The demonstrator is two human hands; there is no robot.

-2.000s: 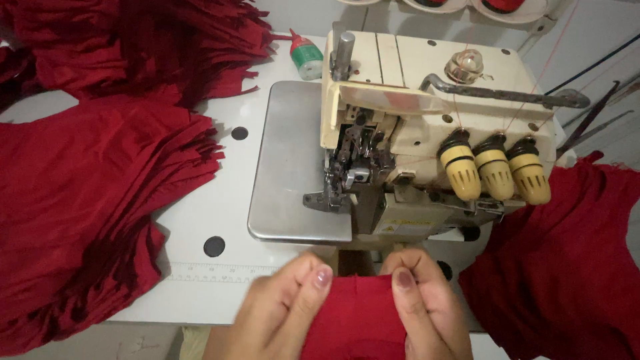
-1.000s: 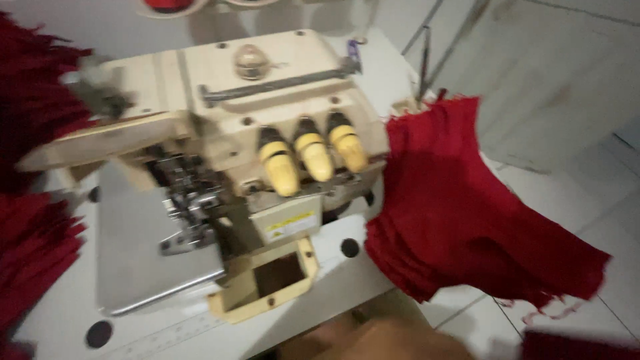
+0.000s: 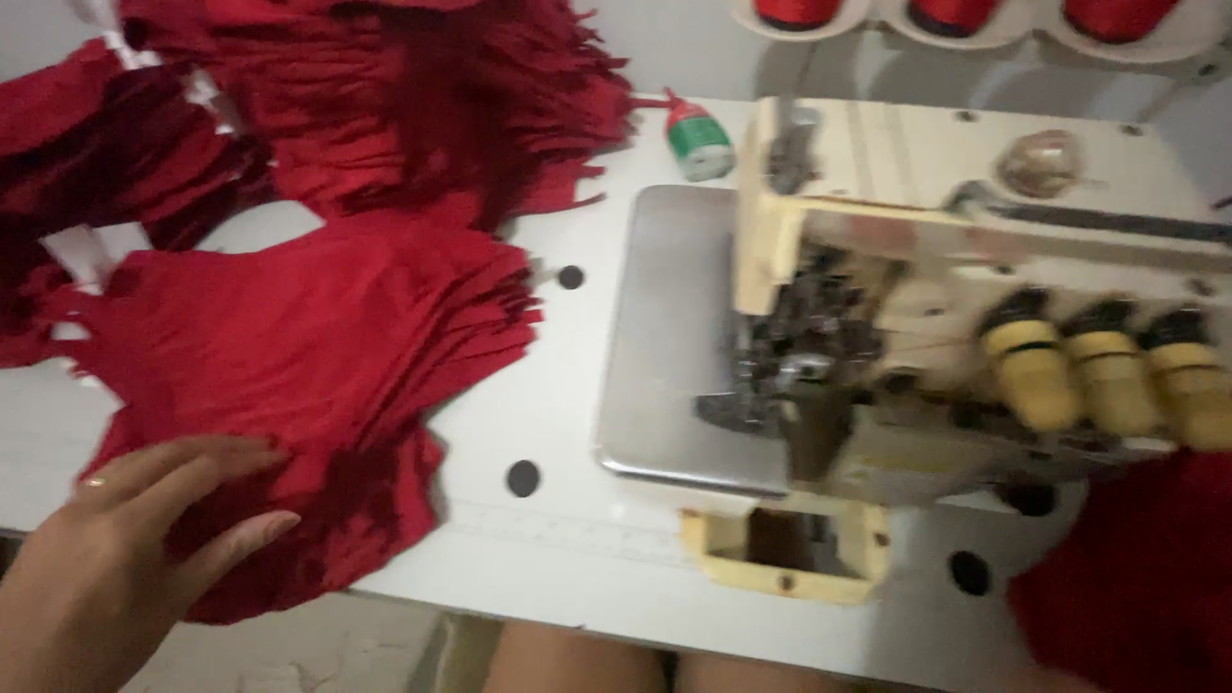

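Observation:
My left hand [image 3: 144, 539] lies on the near end of a stack of red fabric pieces [image 3: 289, 337] at the left of the table, fingers spread and the thumb apart. My right hand is not clearly seen; only a blurred patch of skin shows at the bottom right edge, below dark red fabric [image 3: 1136, 577]. Between the two lots of fabric stands a cream overlock sewing machine [image 3: 924, 144] with yellow tension knobs [image 3: 1035, 375]. Its metal plate [image 3: 674, 337] has no fabric on it.
More red fabric bundles [image 3: 404, 106] with white ties lie at the back left. A red and green bottle [image 3: 698, 140] stands behind the plate. Red thread cones [image 3: 799, 10] are at the top. A ruler scale [image 3: 577, 531] runs along the white table's near edge.
Two seconds ago both hands held a red piece in front of the machine; now my left hand is on the left stack and that piece is out of my left hand. The view swung right, then left.

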